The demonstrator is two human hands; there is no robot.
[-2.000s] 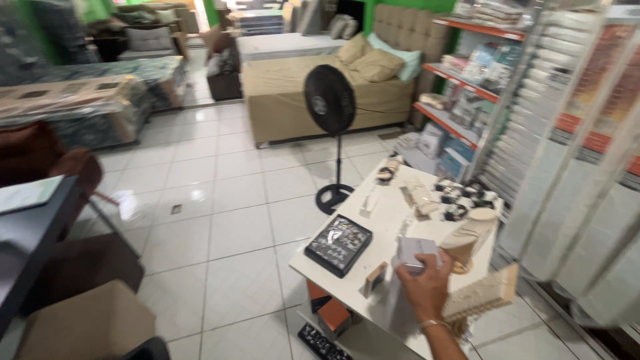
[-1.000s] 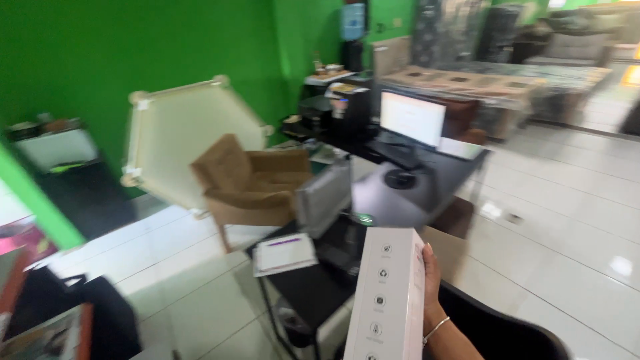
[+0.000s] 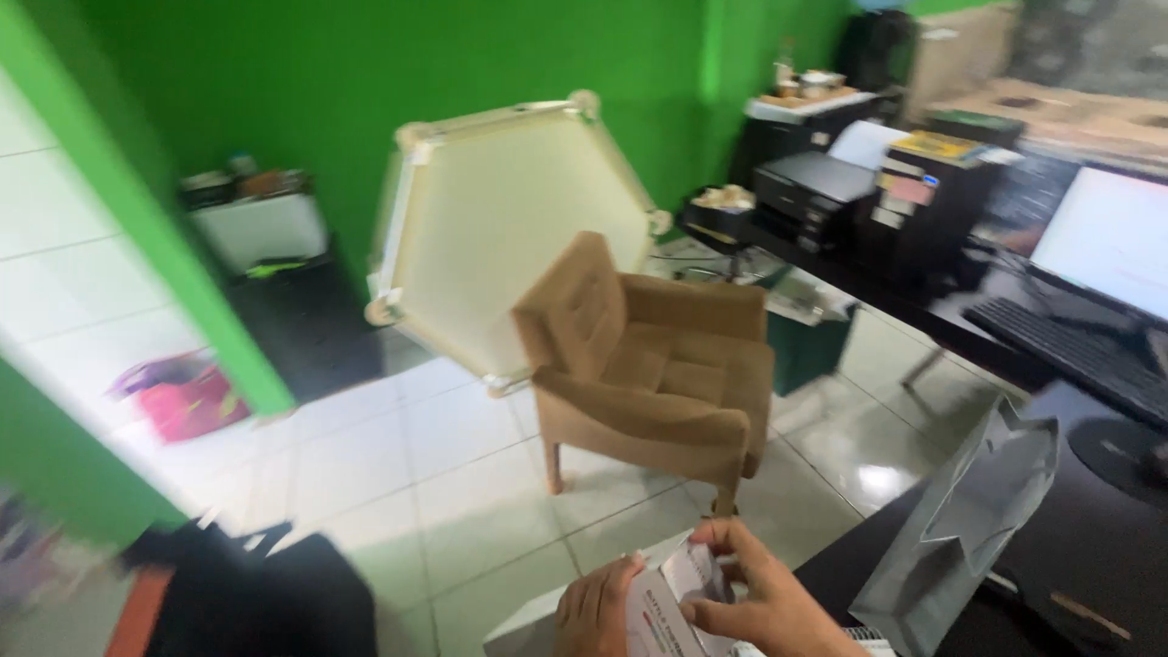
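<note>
A white printed cardboard box (image 3: 652, 607) is between my two hands at the bottom of the view. My left hand (image 3: 593, 607) grips its left side, fingers wrapped over the top. My right hand (image 3: 757, 593) has thumb and fingers on a flap at the box's end, which looks lifted. Right of my hands, a grey paper bag (image 3: 967, 529) stands on a black desk (image 3: 1086, 566). The edge of a spiral-bound notebook (image 3: 871, 641) shows beside my right wrist. The lower part of the box is cut off by the frame.
A brown armchair (image 3: 657, 365) stands on the tiled floor, before a hexagonal table (image 3: 520, 237) tipped on its side. At right are a keyboard (image 3: 1068, 351), a monitor (image 3: 1109, 237) and a printer (image 3: 812, 187). A black chair or bag-like object (image 3: 265, 593) is at lower left.
The view has swung far left, away from the white table and fan. My left hand has come onto the box, and my right hand has shifted to its end flap.
</note>
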